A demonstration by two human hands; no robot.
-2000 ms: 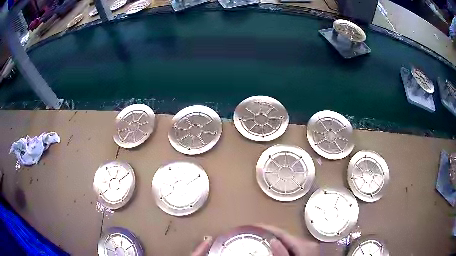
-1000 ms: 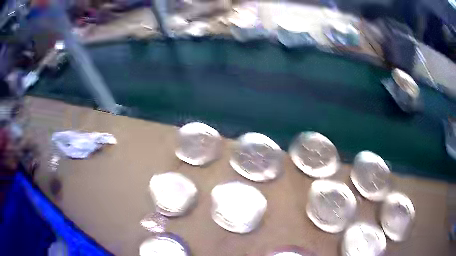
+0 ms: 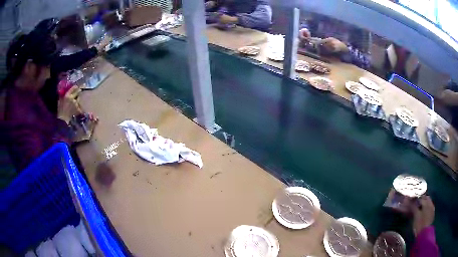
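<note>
My right hand (image 3: pixel 424 213), in a pink sleeve, reaches in from the lower right. Its fingers are closed on the near edge of a pegged plate (image 3: pixel 394 199) over the green belt. A pale disc (image 3: pixel 410 185) sits on top of this plate. My left hand is not in view. Pale ribbed discs lie on the tan bench in the lower right: one at the belt side (image 3: pixel 296 207), one nearer (image 3: pixel 251 244), one further right (image 3: pixel 345 238) and a darker one (image 3: pixel 389 247) beside my sleeve. Some are cut off by the bottom edge.
A white cloth (image 3: pixel 156 147) lies on the bench. A blue crate (image 3: pixel 85 201) with white packets (image 3: pixel 68 243) stands lower left. A grey upright (image 3: pixel 200 70) rises at the belt's near edge. People sit at left and across the belt, where more discs and plates lie.
The view has swung left, so the discs sit lower right and the crate and people show. Both hands held a disc two seconds ago; now only my right hand shows, at a plate over the belt.
</note>
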